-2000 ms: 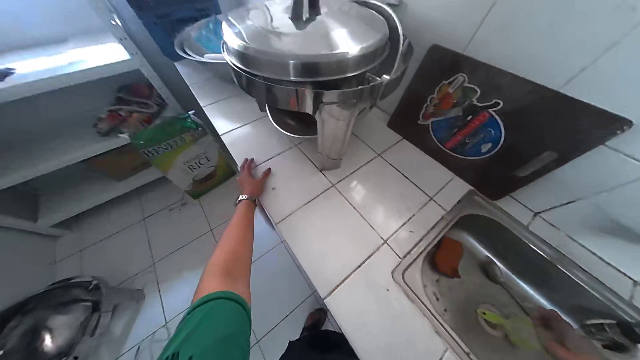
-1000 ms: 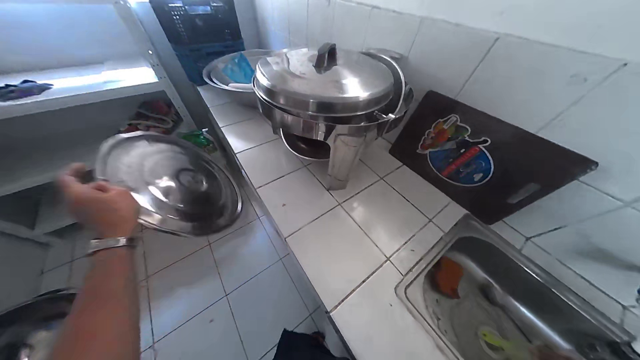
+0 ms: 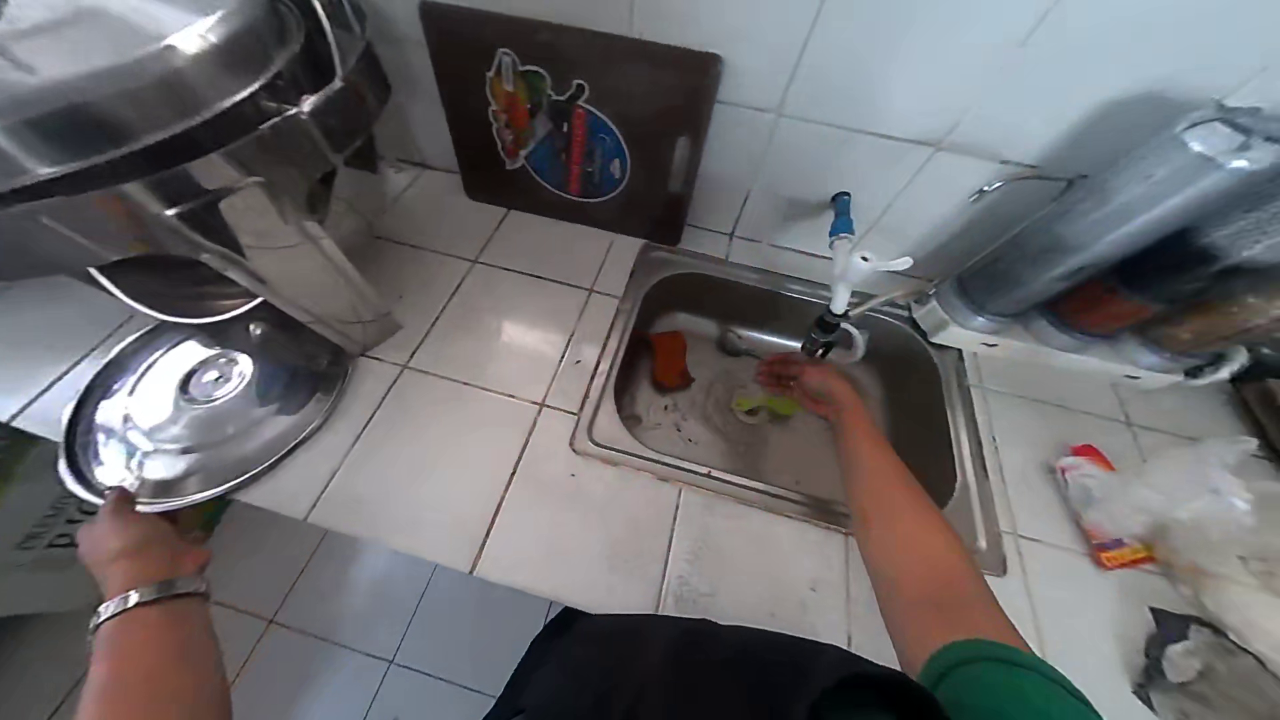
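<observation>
My left hand point(image 3: 140, 548) grips the rim of a round stainless steel lid point(image 3: 215, 410), which is at the counter's left edge, beside and partly below the chafing dish point(image 3: 130, 120). My right hand point(image 3: 812, 384) is over the steel sink point(image 3: 700, 468), just under the tap's dark nozzle point(image 3: 822, 335); nothing shows in it, and its fingers are slightly bent. Near its fingertips a yellow-green object point(image 3: 765, 405) lies in the basin. An orange sponge point(image 3: 670, 361) sits at the basin's left, and a spoon-like metal utensil point(image 3: 738, 343) lies near the back.
A dark cutting board point(image 3: 650, 130) with a sticker leans on the tiled wall behind the sink. The tap point(image 3: 845, 270) is white and blue. Tilted clear containers point(image 3: 1110, 230) stand at the right. Plastic bags point(image 3: 1200, 510) and a red-and-white packet point(image 3: 1100, 505) lie on the right counter.
My left hand was empty on the counter's edge, then held the lid up over the floor; now the lid is beside the chafing dish. The view has swung right toward the sink.
</observation>
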